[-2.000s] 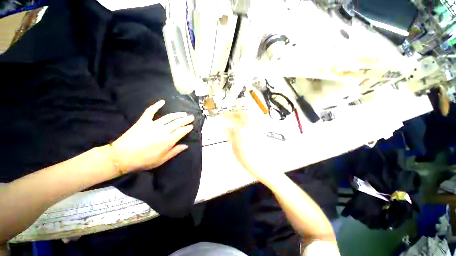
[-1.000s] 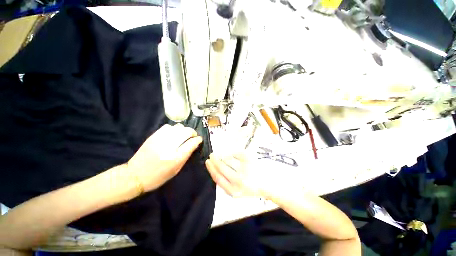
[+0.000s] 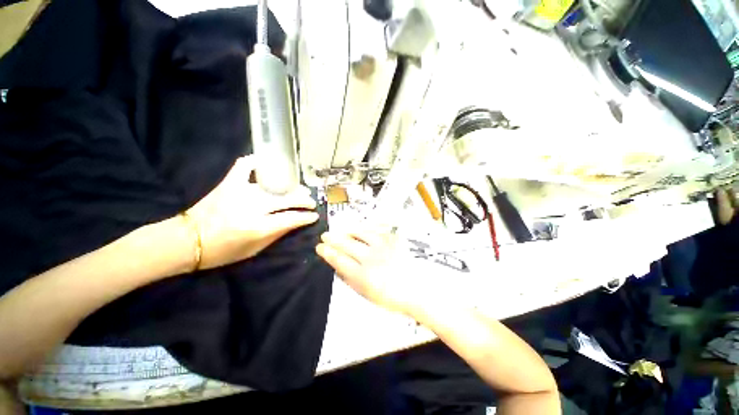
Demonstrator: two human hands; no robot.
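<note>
A black garment piece (image 3: 105,154) covers the left of the white table, its right edge at the needle area (image 3: 336,193) of the off-white sewing machine (image 3: 332,89). My left hand (image 3: 247,215) lies flat on the cloth just left of the needle, fingers pointing right, partly behind a pale lamp-like rod (image 3: 273,121). My right hand (image 3: 365,267) rests with fingertips at the cloth edge, just below the needle area. Whether its fingertips pinch the cloth is too washed out to tell. Thread snips (image 3: 440,256) lie on the table right of my right hand.
Behind the snips lie an orange-handled tool (image 3: 429,200), black loop-handled scissors (image 3: 463,204), a red stick (image 3: 493,237) and a black-handled screwdriver (image 3: 510,212). Printed scale marks (image 3: 121,362) run along the front left edge. Dark bundled cloth (image 3: 640,324) sits below right.
My left hand has gone from bunched fingers to lying flatter, fingers extended. My right hand has shifted slightly left and up. Earlier, it moved from beside the needle to the cloth edge.
</note>
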